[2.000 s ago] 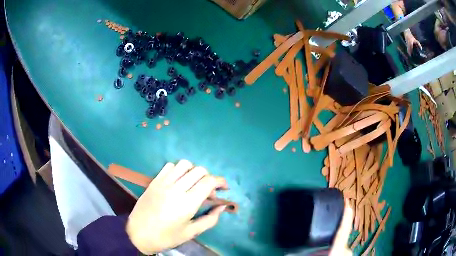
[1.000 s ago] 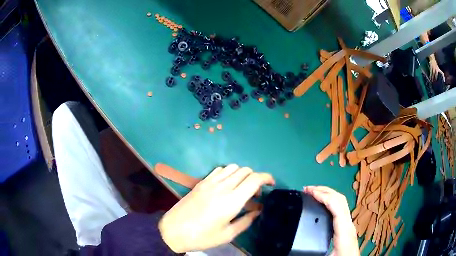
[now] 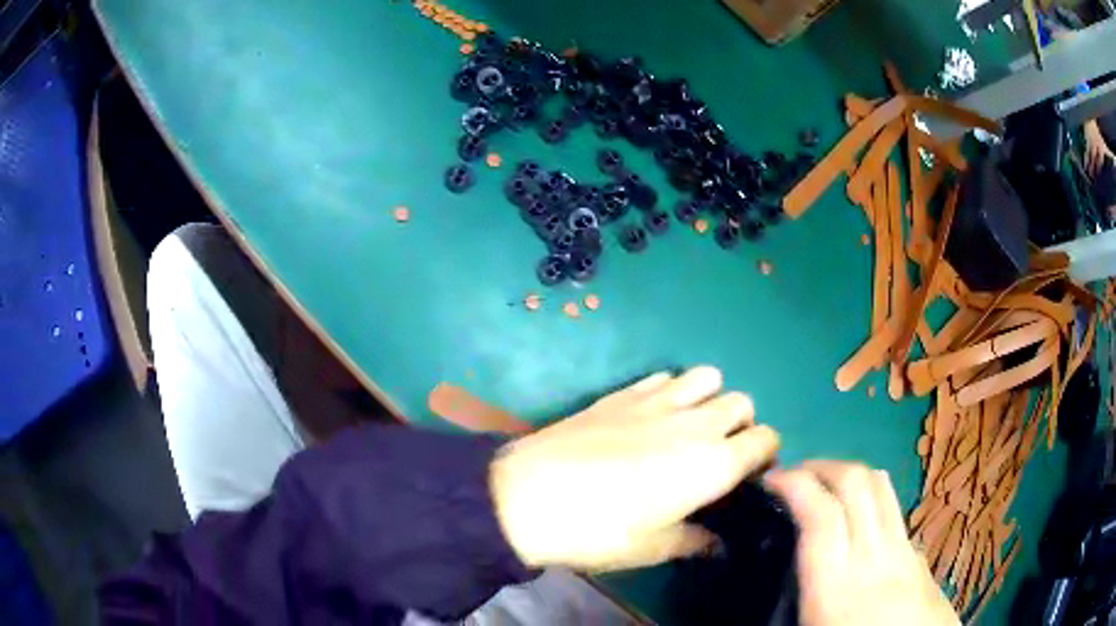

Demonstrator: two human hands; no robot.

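Note:
My left hand [image 3: 636, 477] lies over a tan strap [image 3: 471, 410]. The strap's rounded end sticks out to the left of the hand near the table's edge; the rest is hidden under the palm. My right hand [image 3: 869, 544] holds a black housing [image 3: 740, 556] from its right side. The fingertips of both hands meet at the housing's upper edge. The housing is dark and partly hidden, so its hole and the strap's far end cannot be seen.
Black buttons [image 3: 673, 135] lie in a loose heap beyond the hands, with orange discs [image 3: 450, 17] around. Many straps [image 3: 979, 477] are piled at right, a black housing [image 3: 986, 226] among them. Pale frame legs [image 3: 1083, 55] stand at upper right. A carton [image 3: 783, 15] is at the far side.
My right hand has brought the housing in from the right to my left hand, and the fingertips now meet. The view has shifted, so the table things appear further right and up.

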